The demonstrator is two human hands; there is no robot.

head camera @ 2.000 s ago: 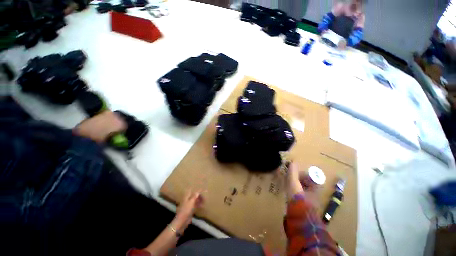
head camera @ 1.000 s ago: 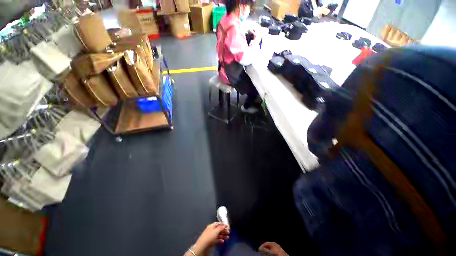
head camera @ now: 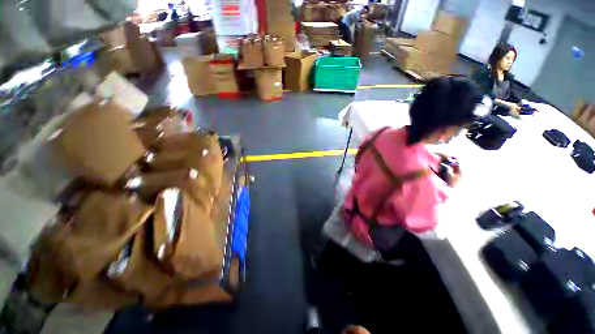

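Observation:
Black zippered bags [head camera: 512, 254] lie in a group on the white-covered table [head camera: 463, 261] at the lower right. More black bags [head camera: 490, 132] are piled farther along this table, and a few lie near its right side. A sliver of my right hand [head camera: 355, 330] shows at the bottom edge, cut off and blurred, away from the bags; its fingers cannot be made out. My left hand is out of the picture.
A seated person in pink [head camera: 395, 186] handles a small dark item at the table edge; another person [head camera: 499, 78] sits beyond. A cart with brown bags [head camera: 189, 228] stands left of the dark aisle. A green crate [head camera: 337, 74] and cartons [head camera: 267, 81] stand ahead.
The view has moved forward along the aisle, from the cardboard sheet to the seated person and cart. My left hand has left the picture; my right hand has sunk to the bottom edge.

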